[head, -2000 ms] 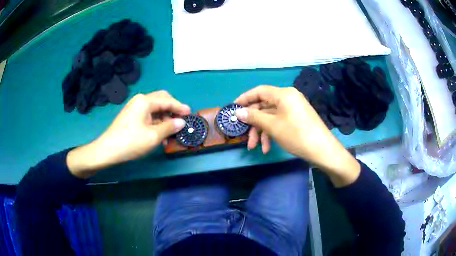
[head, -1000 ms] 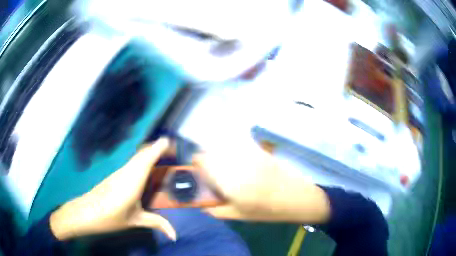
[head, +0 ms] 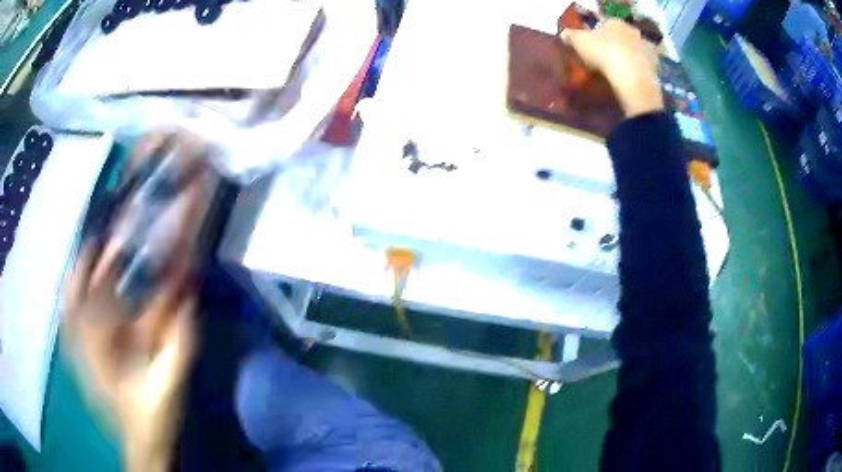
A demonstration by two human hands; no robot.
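My left hand is blurred at the left. Its fingers touch or overlap the near end of a blurred brownish block, which looks like the assembly fixture; the grip and what sits in its recesses cannot be made out. My right hand reaches out at the top right, over the far side of the reddish-brown machine plate on the white bench machine. Its fingertips are by small orange-brown items, and whether they hold one is unclear.
A bagged tray of black round parts lies at the top left. A white sheet with more black parts lies at the far left. A yellow connector hangs at the machine's front edge. Blue crates stand beyond the green floor at right.
The view has swung right to the machine. My hands, together at the fixture before, are now apart: my right hand has gone out over the machine, my left stays by the block.
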